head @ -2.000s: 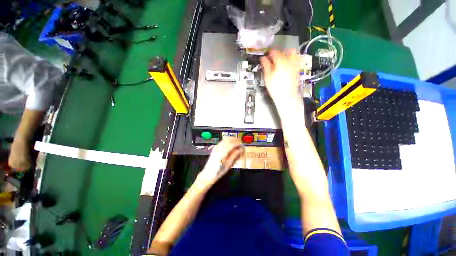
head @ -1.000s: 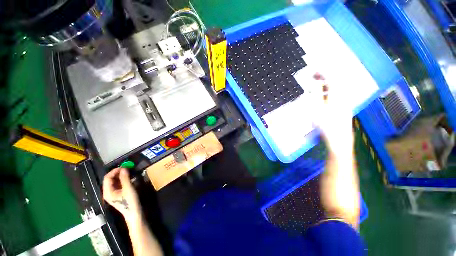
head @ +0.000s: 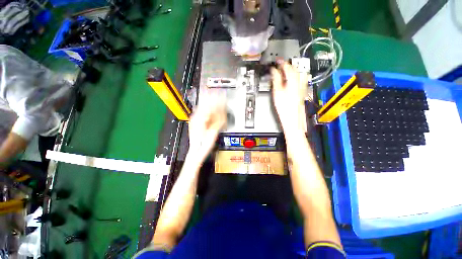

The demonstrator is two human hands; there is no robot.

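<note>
My right hand (head: 289, 88) reaches over the right part of the silver base plate (head: 218, 53), beside the metal fixture (head: 248, 76) under the press head (head: 251, 30). Its fingertips are at a small black part (head: 268, 69); whether they grip it cannot be told. My left hand (head: 209, 120) is blurred over the plate's left front, left of the slotted clamp rail (head: 249, 111). A dark spot shows by its fingers; whether it holds something cannot be told. A small grey part (head: 247, 157) lies on the cardboard strip (head: 271, 163).
Yellow light curtain bars (head: 169, 95) flank the plate. The red stop button (head: 249, 143) is on the front panel. At right is a blue tray (head: 354, 210) with rows of black parts (head: 387, 129). At left are a green belt (head: 121, 111) and another person's arm (head: 12, 146).
The view has swung back from the tray to face the press. My right hand has moved from over the tray to the fixture. My left hand has moved from the left green button onto the plate.
</note>
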